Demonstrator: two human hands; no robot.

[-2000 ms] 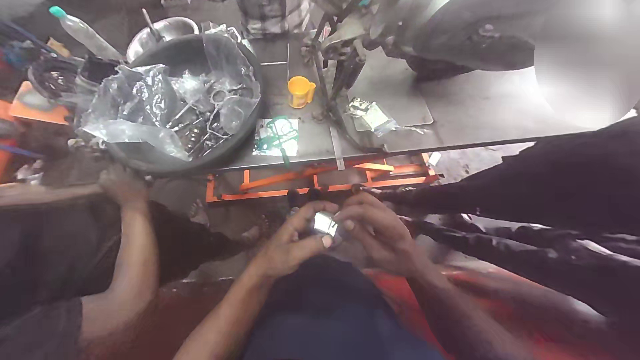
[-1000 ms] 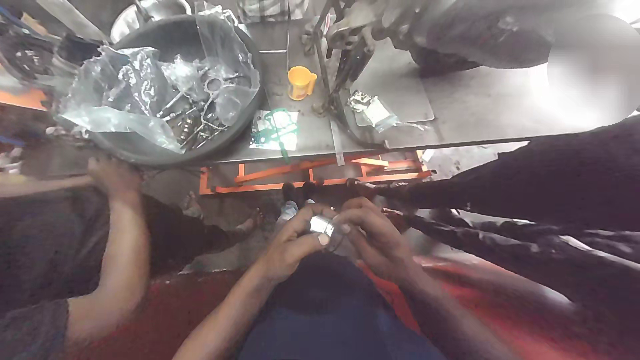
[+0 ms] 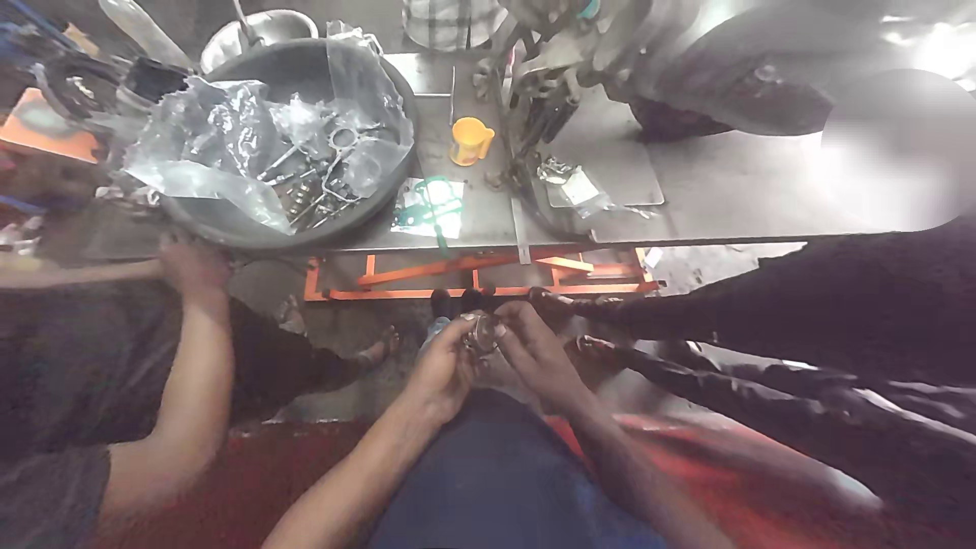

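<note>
Above my lap, short of the workbench's front edge, my left hand [image 3: 450, 364] is closed around a small round metal part [image 3: 483, 334]. My right hand [image 3: 530, 341] meets it from the right, with thumb and fingertips at the part's edge; whether they pinch it is hard to tell. A wisp of clear plastic [image 3: 436, 329] shows beside the left fingers. Beyond my hands, on the metal workbench [image 3: 732, 191], lie a green gasket-like piece [image 3: 436, 206] on white paper, a yellow-orange measuring cup [image 3: 470, 142] and a small opened plastic packet [image 3: 583, 189].
A large dark basin [image 3: 396, 164] of metal parts and plastic bags stands at the left. Another person's hand [image 3: 194, 267] rests near its rim. A motorcycle-like metal assembly [image 3: 549, 69] occupies the upper right. Orange frame bars [image 3: 427, 271] show below the bench. Another person's legs [image 3: 717, 313] stand at right.
The part between my hands has turned: earlier it showed a bright, shiny face, and now a darker round one. Both hands stay together in front of me.
</note>
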